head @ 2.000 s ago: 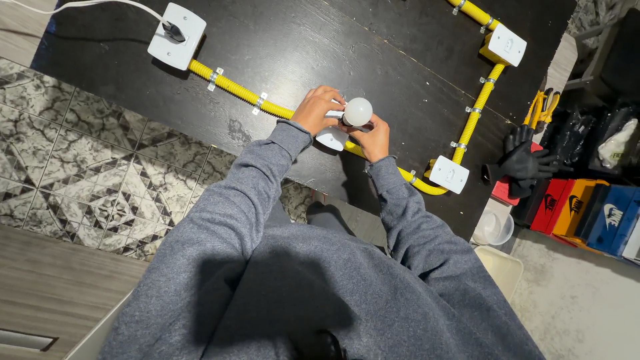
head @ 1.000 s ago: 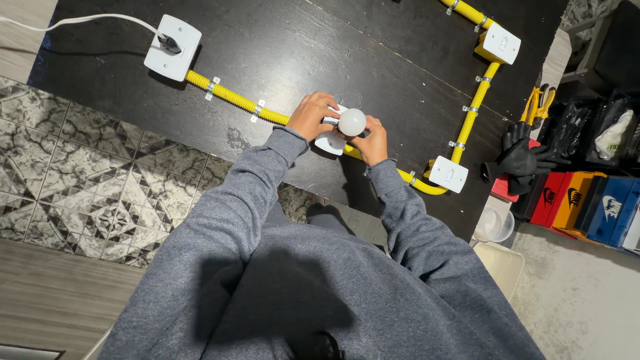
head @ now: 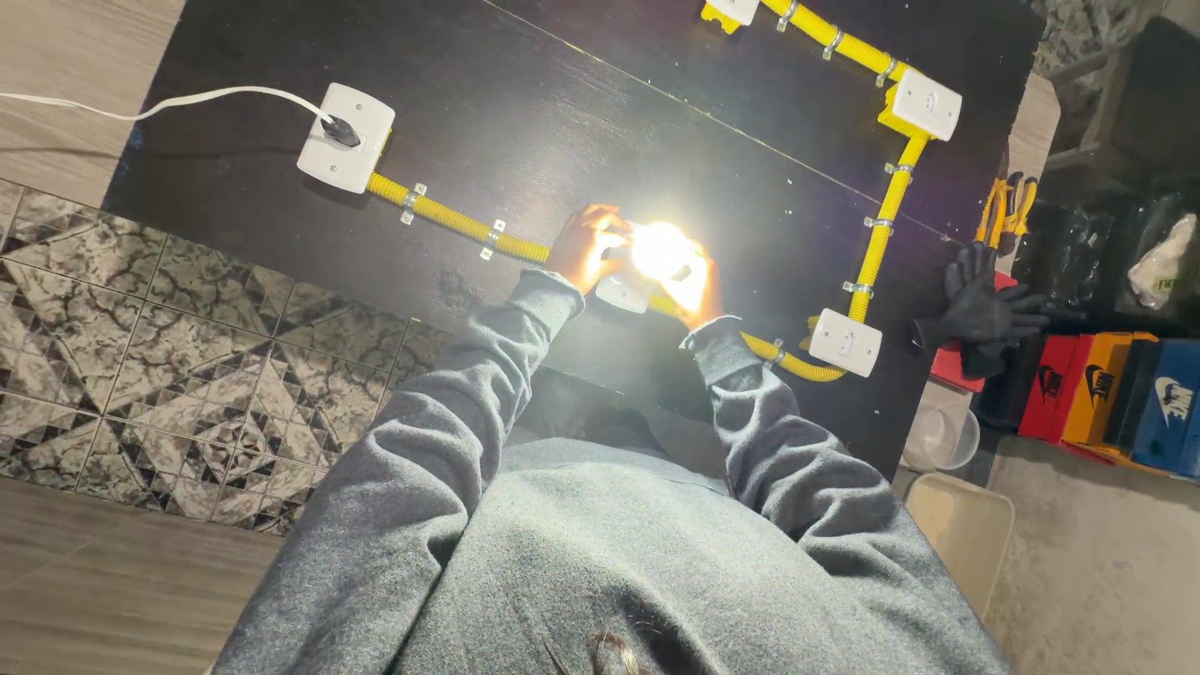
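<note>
A light bulb [head: 661, 250] shines brightly between my hands, above a white wall plate [head: 623, 292] on the black board. My left hand [head: 589, 248] is at the bulb's left side, its fingers closed around a pale part near the base that glare hides in part. My right hand [head: 694, 281] grips near the bulb's base from the right; glare washes out its fingertips. Yellow corrugated conduit [head: 455, 220] runs from a large white outlet plate [head: 345, 138] at the left, past my hands, to a white switch or outlet plate [head: 846, 342] at the right.
A black plug [head: 343, 132] with a white cord [head: 220, 92] sits in the left plate. Another white plate [head: 923, 103] stands upper right. Beyond the board's right edge are black gloves [head: 989, 300], yellow-handled pliers [head: 1005, 208], Nike boxes [head: 1092, 394] and a plastic tub [head: 942, 438].
The bulb was unlit in both earlier frames and is now glowing brightly. Both hands remain around it, over the same wall plate.
</note>
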